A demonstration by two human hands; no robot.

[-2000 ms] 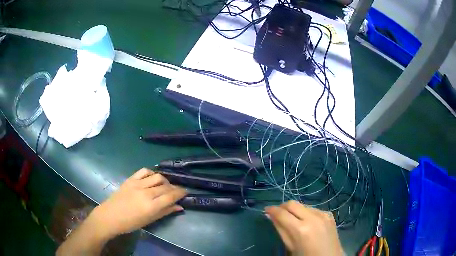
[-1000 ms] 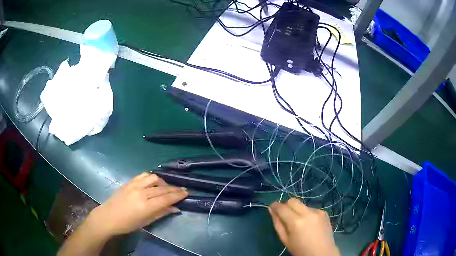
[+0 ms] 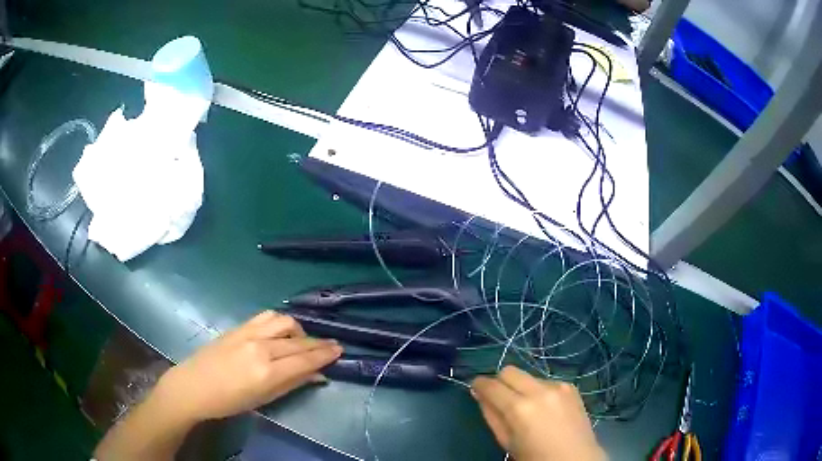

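Note:
Several black pens lie side by side on the green bench. My left hand [image 3: 261, 360] rests over the front part of the nearest black pen [image 3: 383, 370] and holds it; its tip is hidden under the hand. My right hand [image 3: 532, 410] pinches the end of a clear filament [image 3: 457, 381] beside this pen's rear end. I cannot tell whether the strand is inside the pen. Another black pen [image 3: 383, 334] lies right behind it, its front also by my left fingers. The loose clear filament coil [image 3: 590, 311] spreads behind my right hand.
A white cloth [image 3: 144, 189], pale blue and white cylinder [image 3: 178, 67] and clear ring [image 3: 56, 171] are at left. A black box [image 3: 521, 72] with cords sits on a white board [image 3: 406, 108]. Scissors [image 3: 680, 432] and a blue bin [image 3: 784, 378] are at right, near a grey post [image 3: 748, 162].
My right hand moved slightly left and down, nearer the pen's rear. A filament loop now arcs down across the nearest pen to the bench's front edge. My left hand has stayed nearly still.

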